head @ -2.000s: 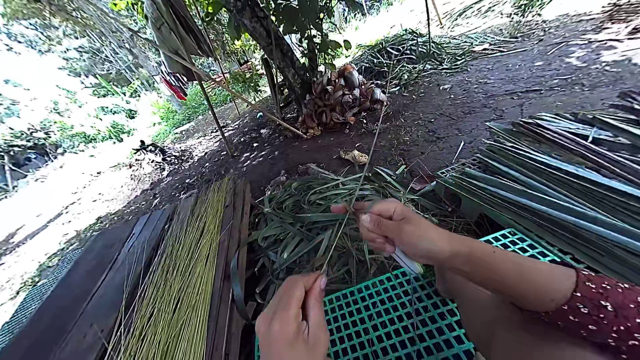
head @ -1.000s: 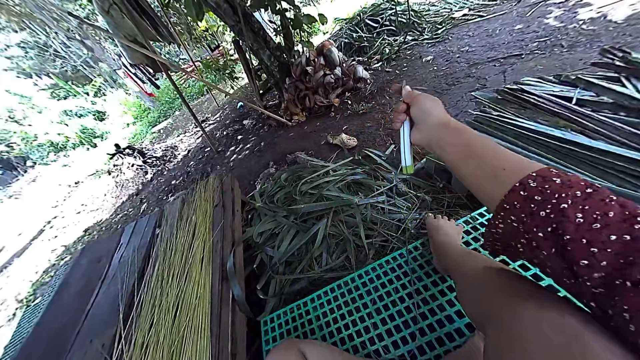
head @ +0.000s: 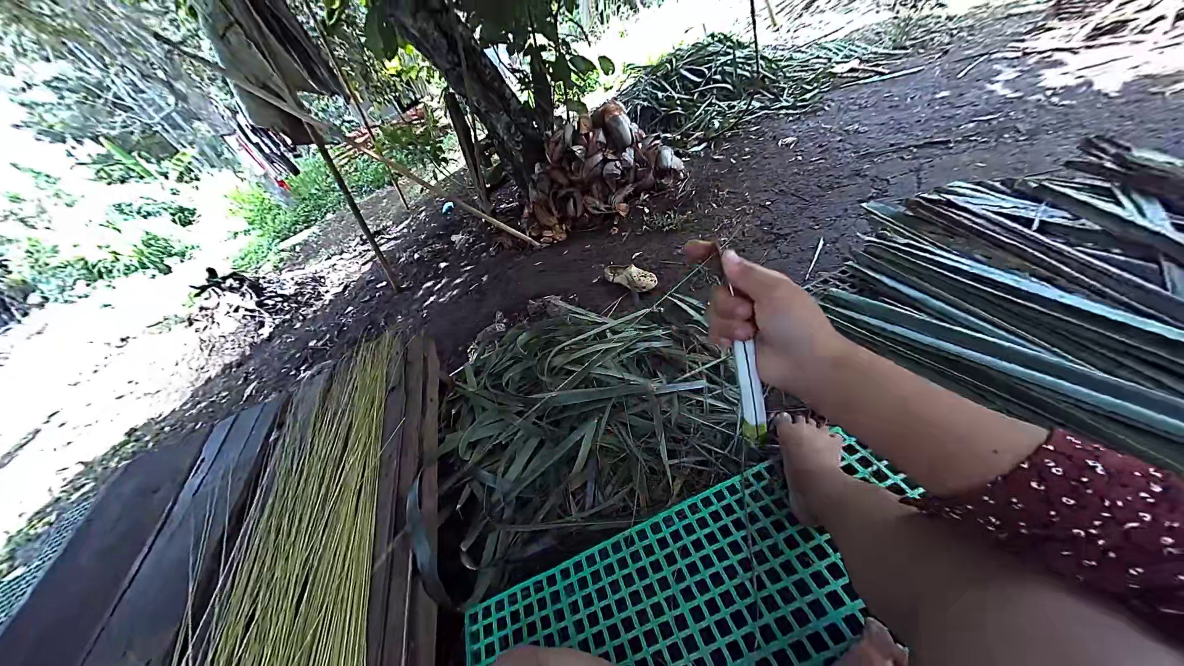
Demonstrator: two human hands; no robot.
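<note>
My right hand (head: 768,319) is raised right of centre, its fingers closed around a white handle (head: 750,384) with a yellow-green end that points down. A knife blade is not clearly visible. By the thumb and forefinger is a thin strand (head: 689,276). My left hand is out of view. Below and left of the right hand lies a heap of green leaf strips (head: 592,407). Long thin yellow-green leaf ribs (head: 305,518) lie side by side on dark wooden planks (head: 176,527) at the left.
A green plastic grid (head: 666,583) is under my bare foot (head: 812,458). Long folded leaves (head: 1036,305) are stacked at the right. Beyond the heap are a yellowish clog (head: 632,277), coconut husks (head: 601,171) at a tree trunk (head: 481,83), and leaning sticks (head: 351,208).
Two seconds ago both hands were together over the heap with a thin strand between them. My left hand has since gone out of view, and my right hand has moved outward, still around the white handle.
</note>
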